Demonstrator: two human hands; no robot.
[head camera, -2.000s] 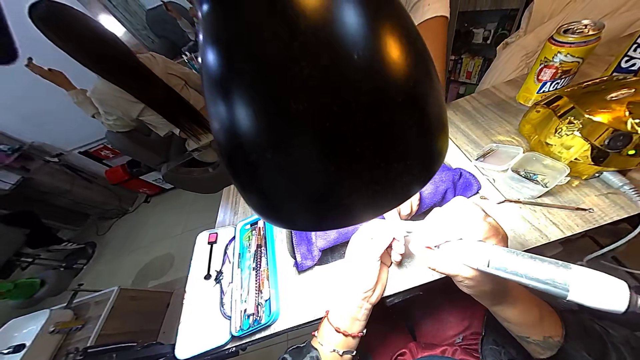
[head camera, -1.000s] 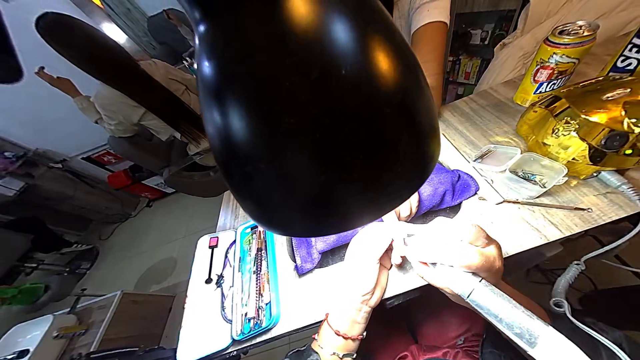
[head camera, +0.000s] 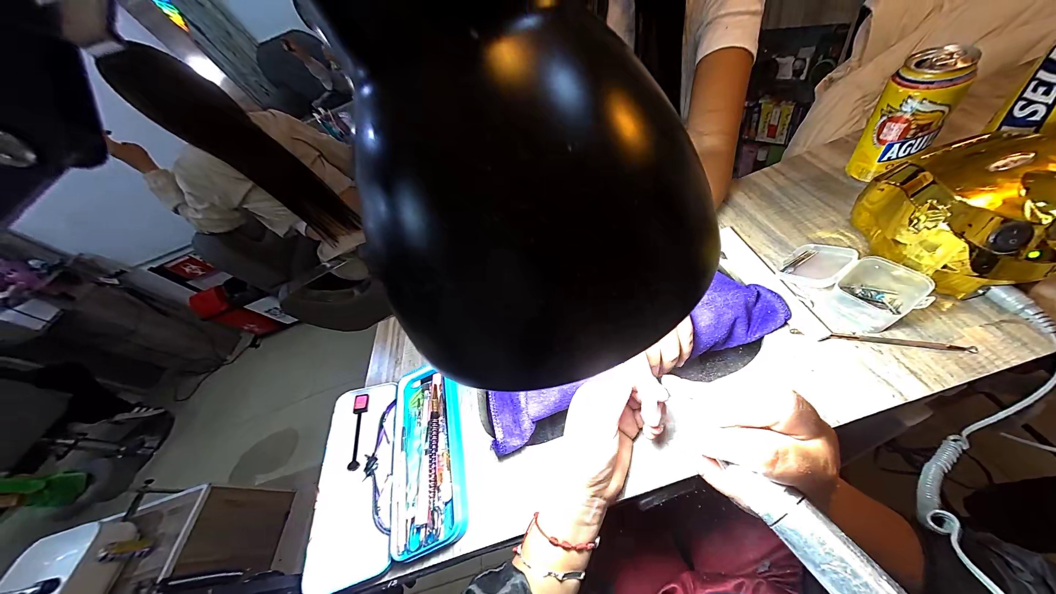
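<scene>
A silvery cylindrical handpiece (head camera: 825, 536) slants up from the lower right into my right hand (head camera: 784, 445), whose fingers are wrapped round its front end. My left hand (head camera: 606, 437), with a red cord bracelet at the wrist, holds a finger of another person's hand (head camera: 672, 346). The two hands meet under strong light that washes out the tip of the tool and some fingers. That person's hand lies by a purple towel (head camera: 734, 318) on the table. A large glossy black lamp shade (head camera: 536, 198) hides part of the towel and the other person's arm.
An open blue-and-white case (head camera: 462, 495) of brushes and slim tools lies left. To the right are a small open plastic box (head camera: 895, 280) with metal bits, a thin metal tool (head camera: 907, 341), a yellow can (head camera: 916, 115), a gold transparent device (head camera: 973, 223) and a coiled cable (head camera: 936, 487).
The rear end of the handpiece has swung downward, and my right hand has turned with it. My left hand keeps hold of the other person's finger. The coiled cable has come into view.
</scene>
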